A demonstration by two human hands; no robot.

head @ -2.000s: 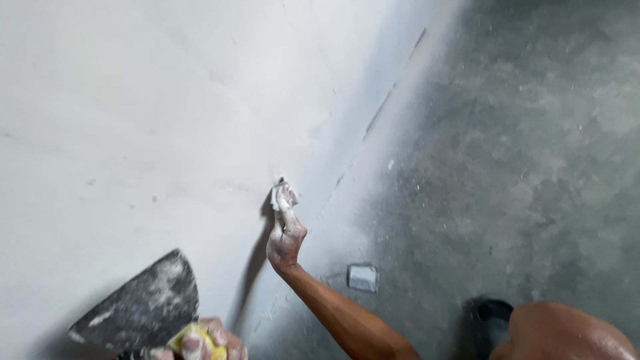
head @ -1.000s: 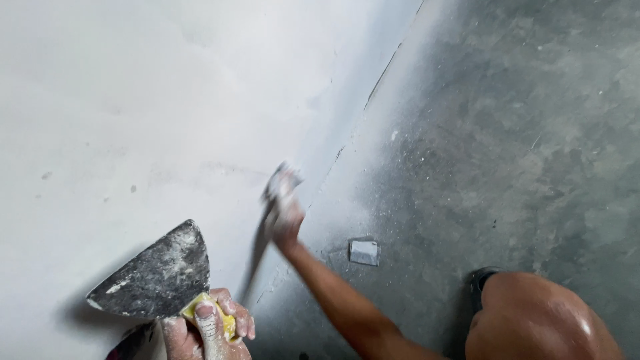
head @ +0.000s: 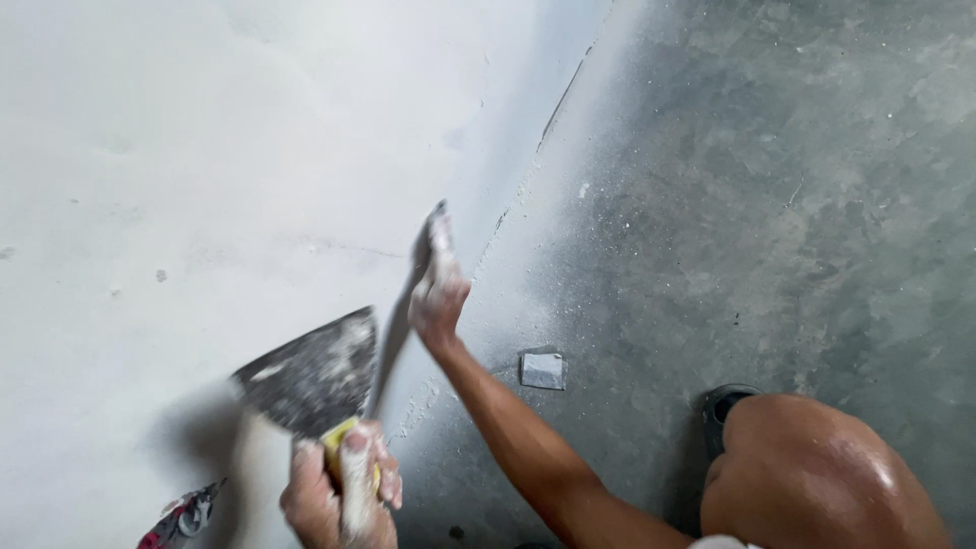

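My left hand (head: pixel 343 484), dusted white, grips the yellow handle (head: pixel 335 450) of a wide putty knife. Its dark, white-smeared blade (head: pixel 313 374) points up and left in front of the white wall (head: pixel 229 191). Farther up, my right hand (head: pixel 438 286) is against the wall near its foot, fingers stretched upward and coated in white powder. A small thin piece (head: pixel 441 206) with a dark edge shows at its fingertips; the fingers hide most of it, and blur leaves its kind unclear.
A small folded grey sheet (head: pixel 543 370) lies on the grey concrete floor (head: pixel 762 229). White dust runs along the cracked joint between wall and floor. My bent knee (head: pixel 816 473) and a dark shoe (head: pixel 720 412) are at lower right. A red and black object (head: pixel 183 518) is at lower left.
My right hand has shifted position against the wall, its fingers now pointing more upward. The putty knife has come nearer to my right arm, still in my left hand. The red and black object has come into view.
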